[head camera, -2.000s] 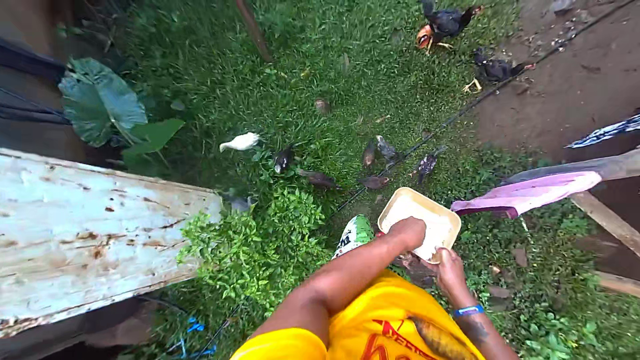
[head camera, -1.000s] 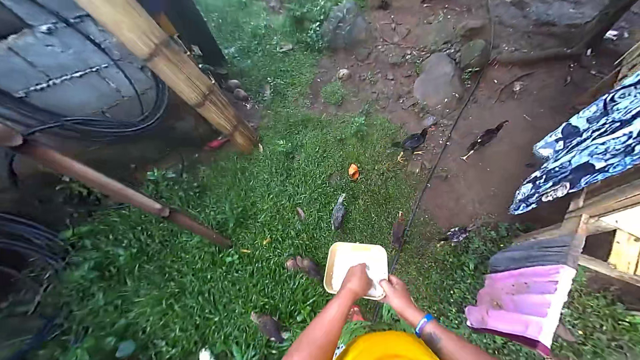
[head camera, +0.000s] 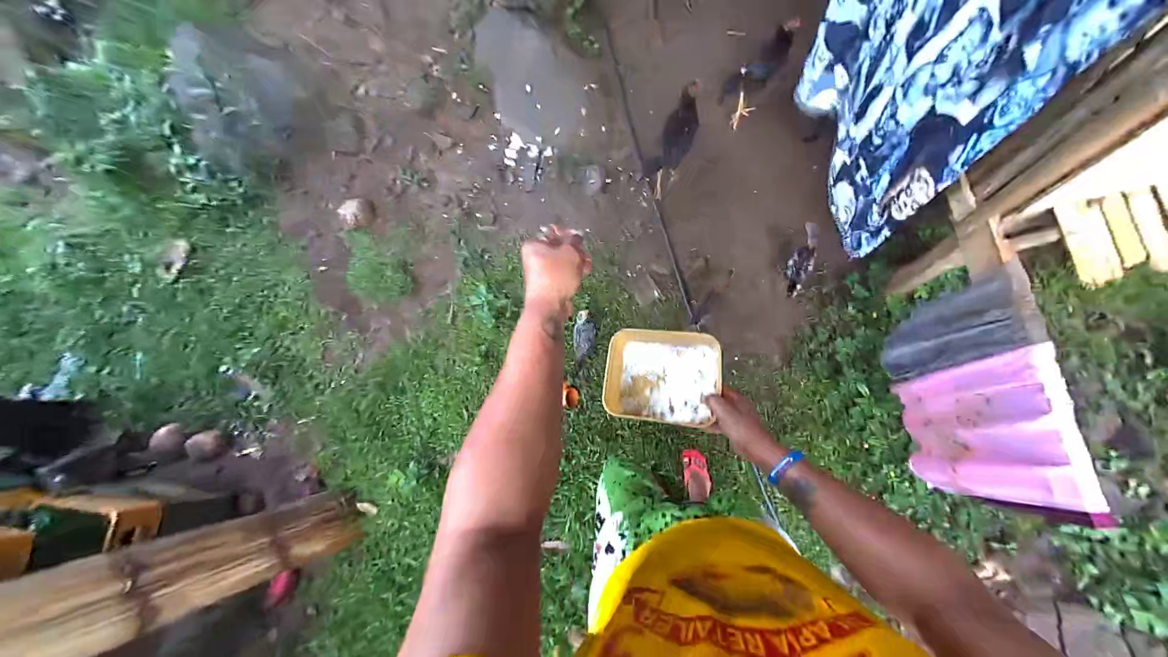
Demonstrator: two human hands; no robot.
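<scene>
My left hand [head camera: 555,260] is stretched out over the ground, its fingers loosely bent and apart, with small white bits near the fingertips. Beyond it, white food bits [head camera: 522,153] are scattered around a flat stone. My right hand [head camera: 735,422] grips the lower right corner of a shallow yellowish container [head camera: 614,376], which holds white, crumbly food [head camera: 671,372], possibly rice. A grey young chicken [head camera: 585,338] stands between my left forearm and the container. Dark chickens [head camera: 680,132] are on the bare soil farther ahead, and a smaller one [head camera: 800,265] is at the right.
A dark hose or cable [head camera: 671,246] crosses the soil. Patterned blue cloth [head camera: 899,109] hangs by a wooden frame [head camera: 985,233] at the right, above a pink corrugated sheet [head camera: 990,429]. A wooden post [head camera: 182,570] lies across the lower left. Stones [head camera: 534,78] sit ahead.
My left hand has come out of the container and reached forward. White bits now show scattered ahead of it. My right hand still holds the container. The view has shifted greatly.
</scene>
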